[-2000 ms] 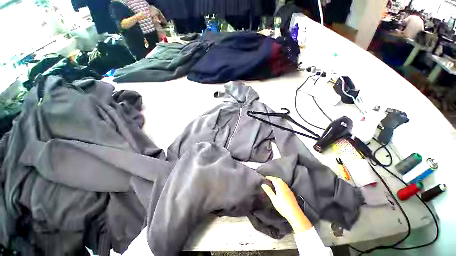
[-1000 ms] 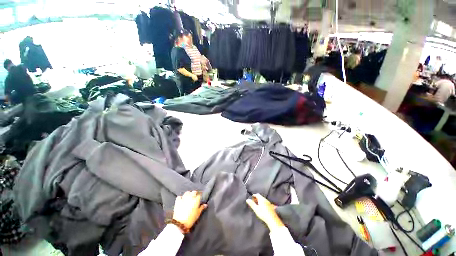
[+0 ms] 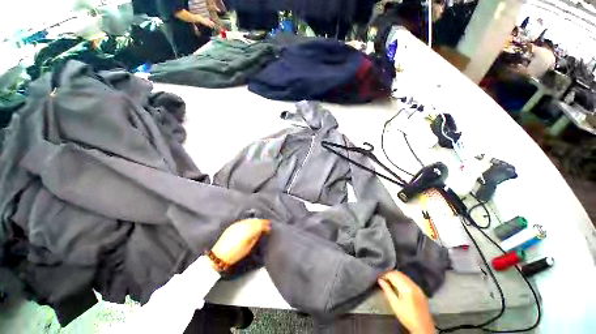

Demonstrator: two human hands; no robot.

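Observation:
A grey jacket [image 3: 314, 261] lies bunched along the table's near edge, part of it hanging over. My left hand [image 3: 240, 242], with a bracelet at the wrist, grips its cloth near the middle. My right hand [image 3: 406, 300] pinches the cloth at its lower right, fingertips on the fabric. Behind it a grey zip jacket [image 3: 315, 156] lies on the table, its pale zipper showing. A long grey sleeve runs from the garment pile [image 3: 85, 196] on the left toward my left hand. The fingers' undersides are hidden.
A black hanger [image 3: 366, 160] lies by the zip jacket. At right are a black hair dryer [image 3: 425, 181], another black tool [image 3: 495, 177], looping cords, an orange tool [image 3: 430, 223] and thread spools [image 3: 510, 227]. Navy garments [image 3: 314, 70] and grey-green ones [image 3: 215, 64] lie beyond; a person [image 3: 186, 23] stands behind.
The view has tilted down again. The near cloth is now spread lower and to the right over the edge. My left hand has come in since the oldest frame; my right hand is now farther right and lower.

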